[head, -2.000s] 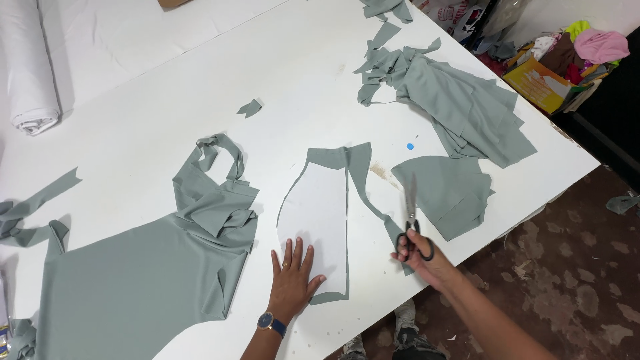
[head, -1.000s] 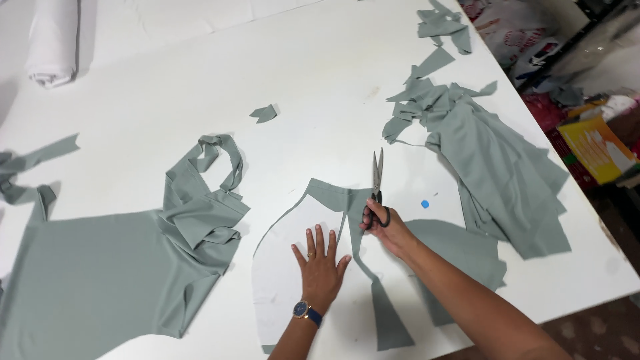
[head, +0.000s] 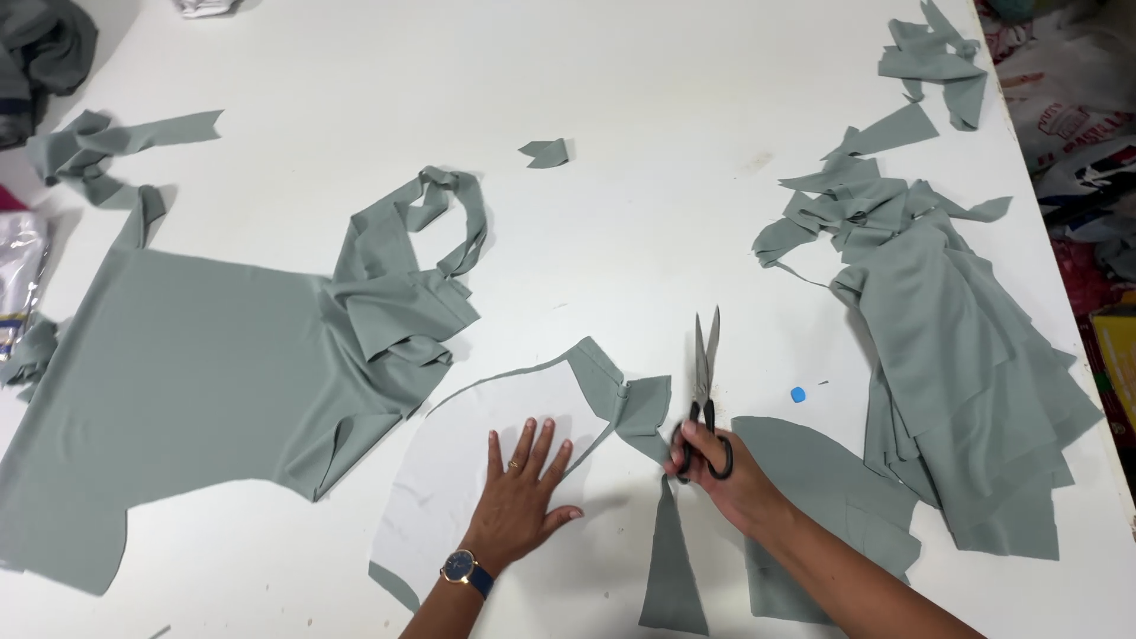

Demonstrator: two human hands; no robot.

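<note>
My left hand, fingers spread and a watch at its wrist, presses flat on a white pattern piece. Grey-green fabric shows beneath the pattern at its edges. My right hand holds black-handled scissors, their blades slightly parted and pointing away from me. A narrow fabric offcut runs from beside the pattern's top corner past my right fingers and widens toward me; part of it is hidden by the hand. Right of it lies a curved grey-green fabric piece, partly under my right forearm.
A large grey-green fabric sheet with crumpled strips covers the left. Layered fabric and scraps lie along the right side. A small scrap and a blue disc rest on the white table. Plastic bags stand beyond its edge.
The offcut beside the pattern has been pulled away from its long edge and folded back at the top. My right hand still holds the scissors. The view has shifted.
</note>
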